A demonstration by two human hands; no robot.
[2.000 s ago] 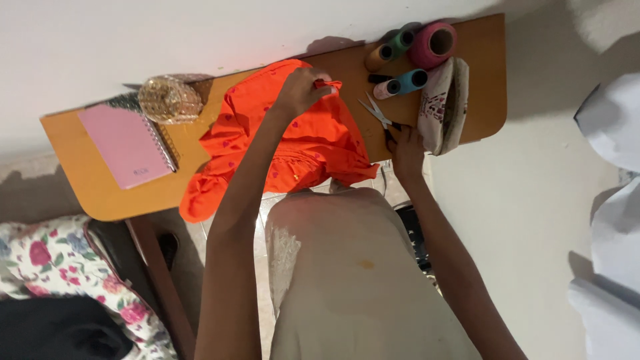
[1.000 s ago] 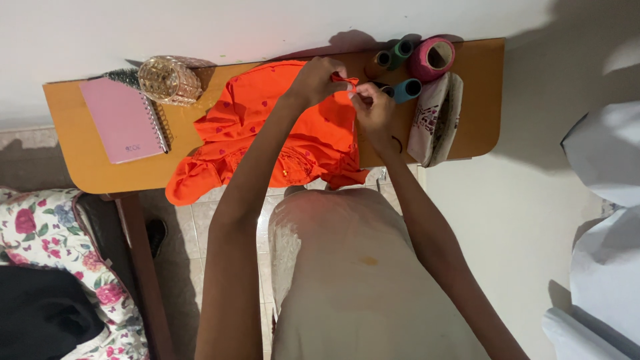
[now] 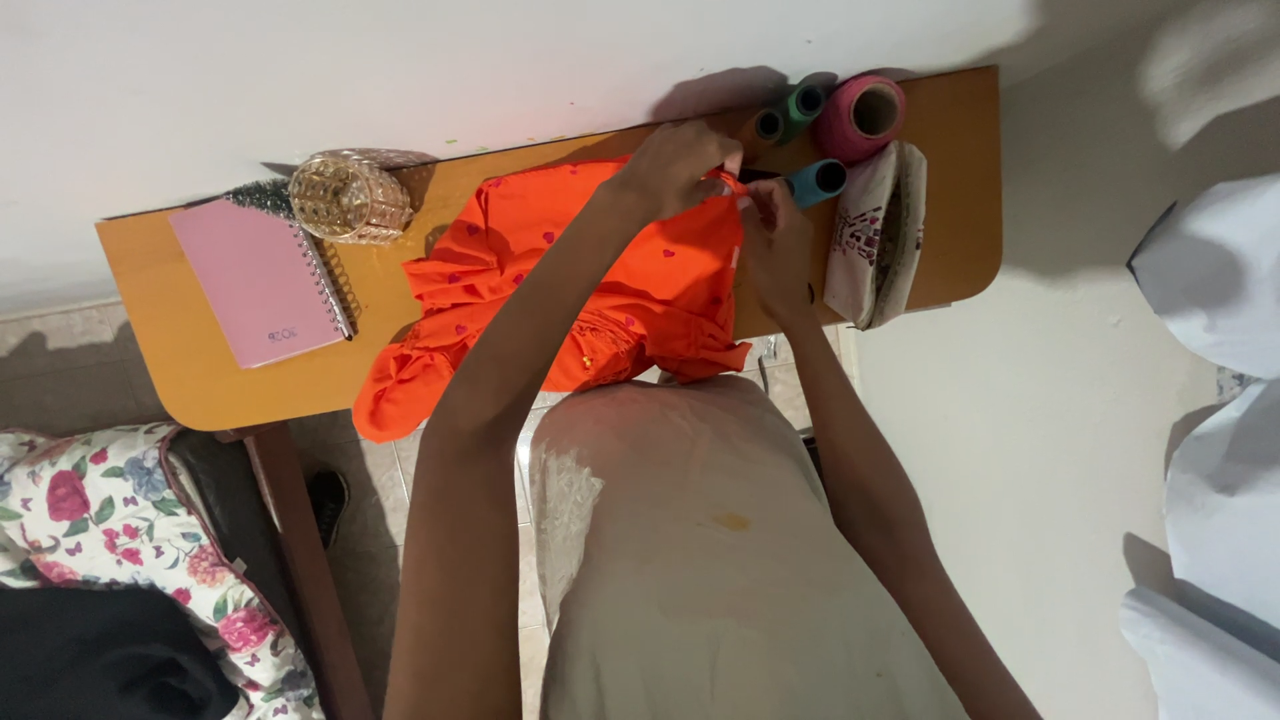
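Observation:
An orange garment with small pink hearts (image 3: 600,260) lies spread over the wooden table (image 3: 190,370), part of it hanging past the near edge. My left hand (image 3: 685,165) pinches its upper right edge. Right beside it, my right hand (image 3: 778,225) has its fingers closed on the same edge of cloth. The two hands' fingertips almost meet. Near my right hand lies a blue thread spool (image 3: 818,182), and behind it stand a brown spool (image 3: 766,126) and a green spool (image 3: 802,104). No scissors can be made out; my right hand and wrist cover that area.
A pink yarn cone (image 3: 862,118) and an open fabric pouch (image 3: 870,240) are at the right end. On the left are a pink spiral notebook (image 3: 255,285) and a beaded glass holder (image 3: 345,195). A floral cushion (image 3: 120,530) lies below left; a wall runs behind.
Two seconds ago my right hand was at the scissors by the pouch; it has moved up to the cloth beside my left hand. Since one second ago both hands have stayed together at the edge.

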